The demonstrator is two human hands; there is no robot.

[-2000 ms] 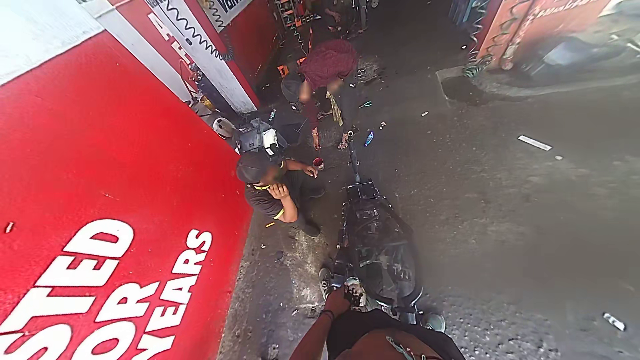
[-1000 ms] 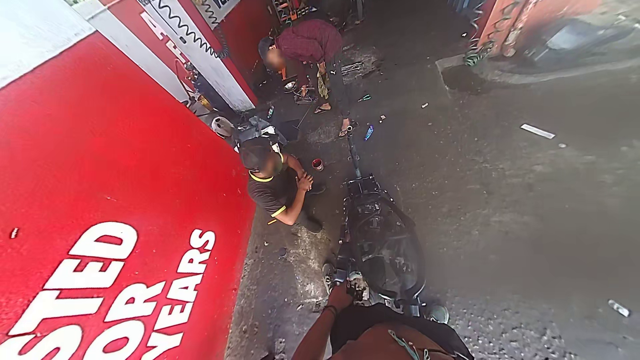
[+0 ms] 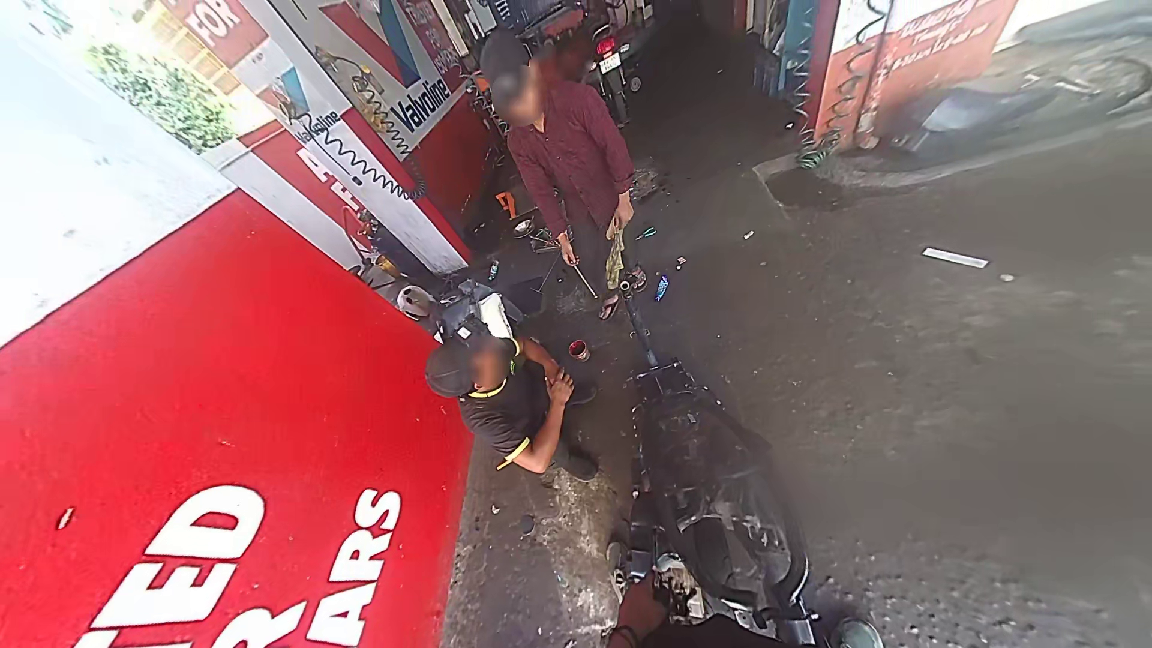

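A stripped scooter frame (image 3: pixel 711 486) with dark, dirty parts stands below me, its bare steering column (image 3: pixel 637 328) pointing away. Low in the view, my left hand (image 3: pixel 643 605) is at the metal engine parts (image 3: pixel 679 585) near the rear of the frame. Its fingers are partly hidden, so what they grip cannot be made out. My right hand is not in view.
A person in a black shirt (image 3: pixel 504 409) crouches left of the frame, near a small red-rimmed can (image 3: pixel 579 350). Beyond, a person in a maroon shirt (image 3: pixel 576 157) holds a rod (image 3: pixel 585 280) and a rag (image 3: pixel 615 261). A red wall (image 3: pixel 297 387) borders the left.
The person in maroon, bent over in the earlier frames, now stands upright with a rod and rag. The crouching person's hand has left the face. My left hand stays at the engine parts.
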